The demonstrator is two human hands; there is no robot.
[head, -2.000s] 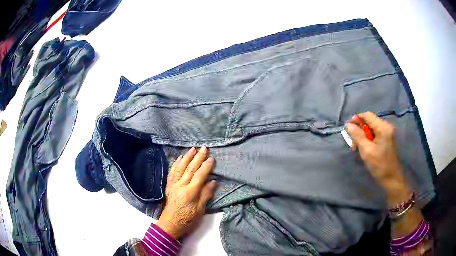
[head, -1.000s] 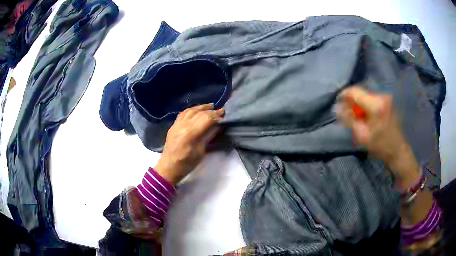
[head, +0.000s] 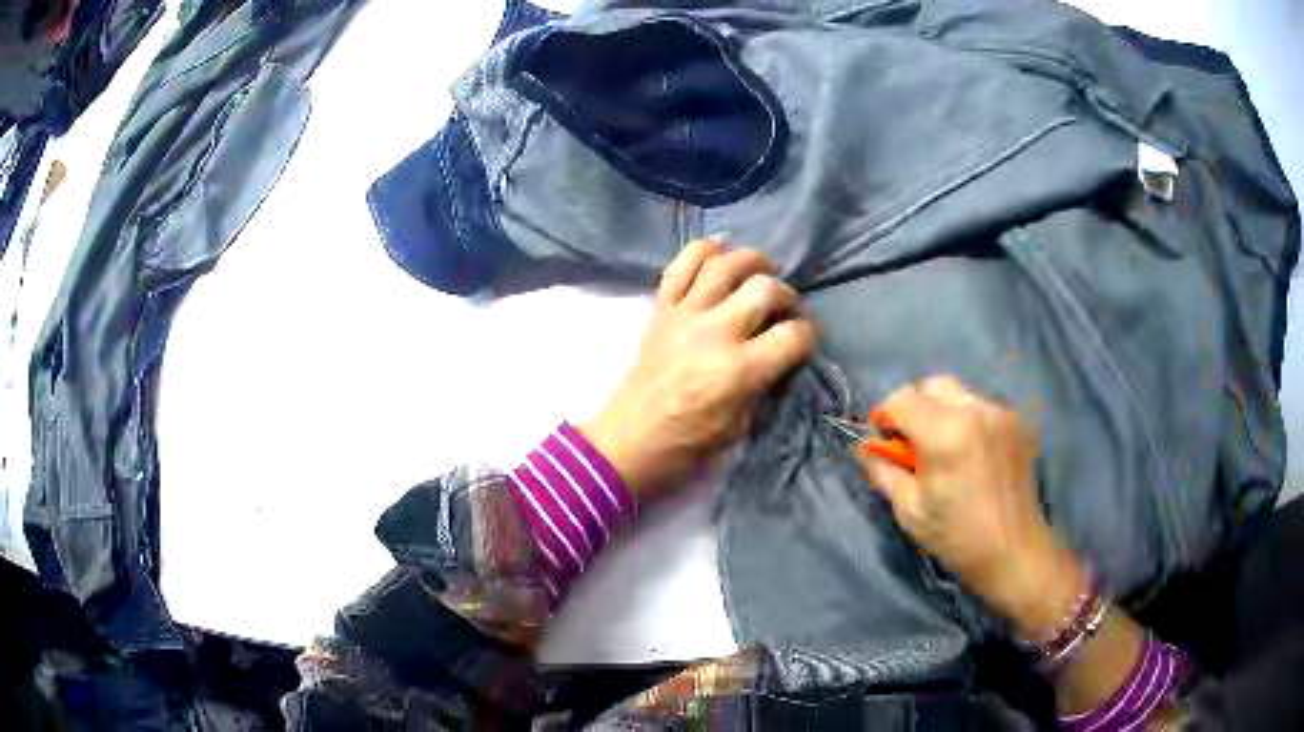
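Note:
The denim jacket [head: 930, 215] lies inside out, its grey-blue inside up. Its dark blue collar [head: 436, 215] points left and the dark oval armhole [head: 665, 115] is at the upper middle. A white care label [head: 1156, 169] shows at the right. My left hand [head: 715, 358] grips the denim below the armhole, its fingers curled over the cloth. My right hand [head: 958, 479] holds the thread snips [head: 890, 443] by orange-red handles. Their thin metal blades point left at the bunched cloth beside my left hand. Whether they touch a thread cannot be told.
Another grey-blue denim jacket [head: 107, 401] lies along the left side of the white table [head: 286, 472]. Dark garments show at the upper left corner. The table's front edge runs along the bottom, with my plaid sleeve by it.
The jacket has been turned and shifted upward, and the care label now shows clearly. My left hand has moved right and gripped the cloth. My right hand has come down and left with the snips.

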